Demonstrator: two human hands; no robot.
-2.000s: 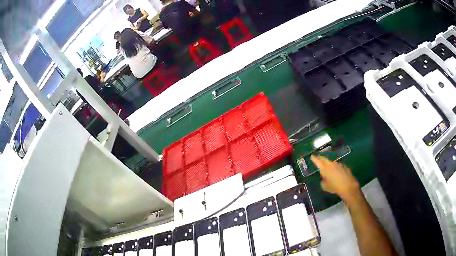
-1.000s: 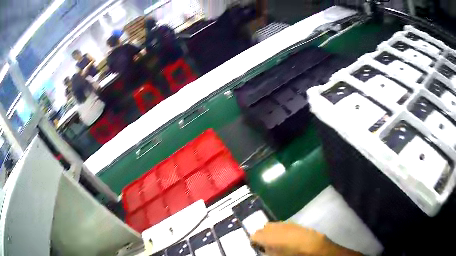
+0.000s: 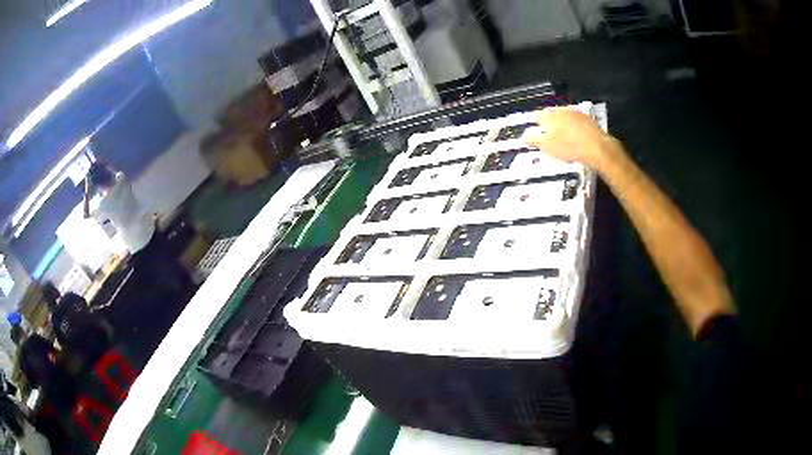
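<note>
A white tray (image 3: 445, 336) tops a tall black stack (image 3: 463, 395). Its pockets hold phone frames (image 3: 507, 242) in two columns, each with a white centre and black camera end. My right hand (image 3: 570, 138) is at the far right corner of the tray, fingers down over the farthest pocket of the right column. The fingertips are blurred, so I cannot tell whether they hold a frame. My left hand is out of the picture.
A lower stack of black blister trays (image 3: 258, 355) stands on the green surface to the left. A red basket corner (image 3: 207, 443) shows at the bottom. People are at the far left, one in a white top (image 3: 125, 213). A white metal frame (image 3: 383, 53) stands behind the tray.
The view has swung right, from the frame row and red basket to the white tray. My right hand has moved from the row to the tray's far corner.
</note>
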